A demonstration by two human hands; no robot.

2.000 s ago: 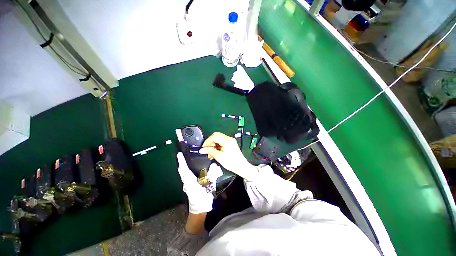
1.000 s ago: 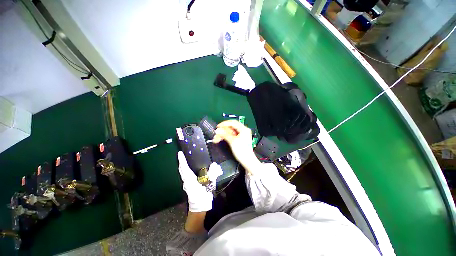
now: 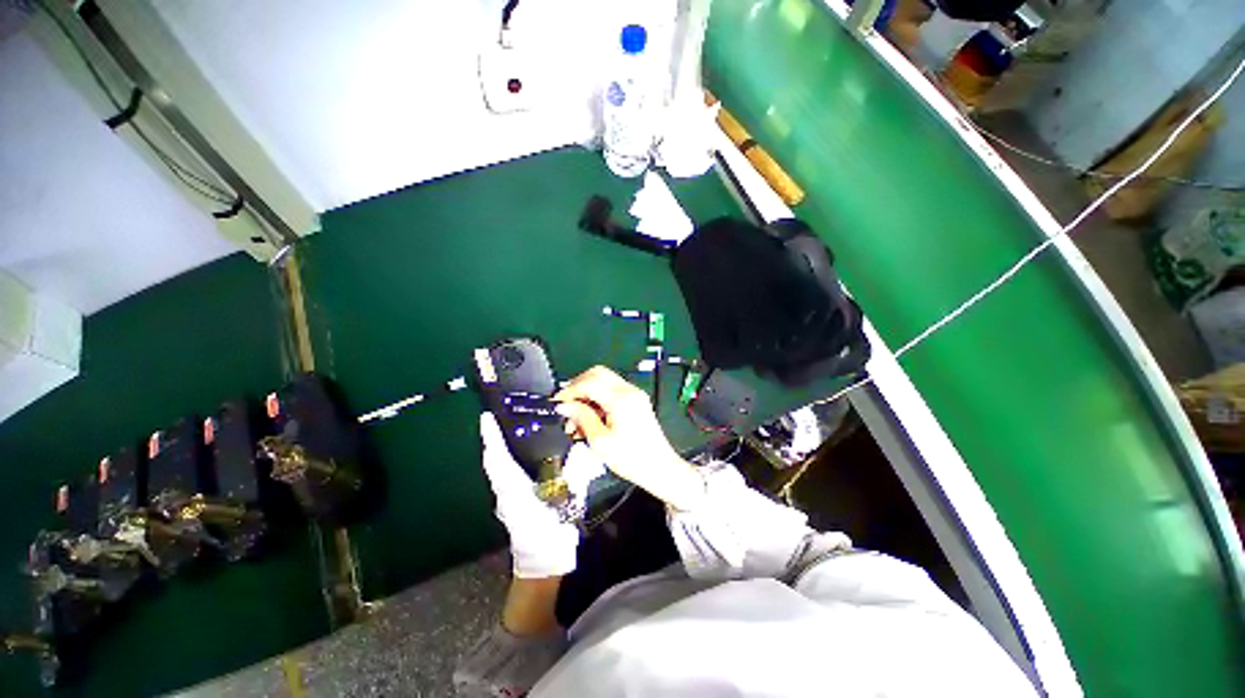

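My left hand, in a white glove, holds a black smart lock from its left side and lower end, above the green mat. Brass hardware shows at the lock's lower end. My bare right hand is over the lock's right side, fingertips pinching a small dark thin piece at its face; I cannot tell exactly what it is. A few small lit spots show on the lock's face.
Several black locks stand in a row at left. White strips and green-and-white pieces lie on the mat. A black bag, tissue and bottle stand towards the right, beside the green conveyor.
My right hand has moved from the lock's upper right side down onto its face. A dark ribbed piece seen beside the lock a second ago no longer shows there. My left hand keeps its hold.
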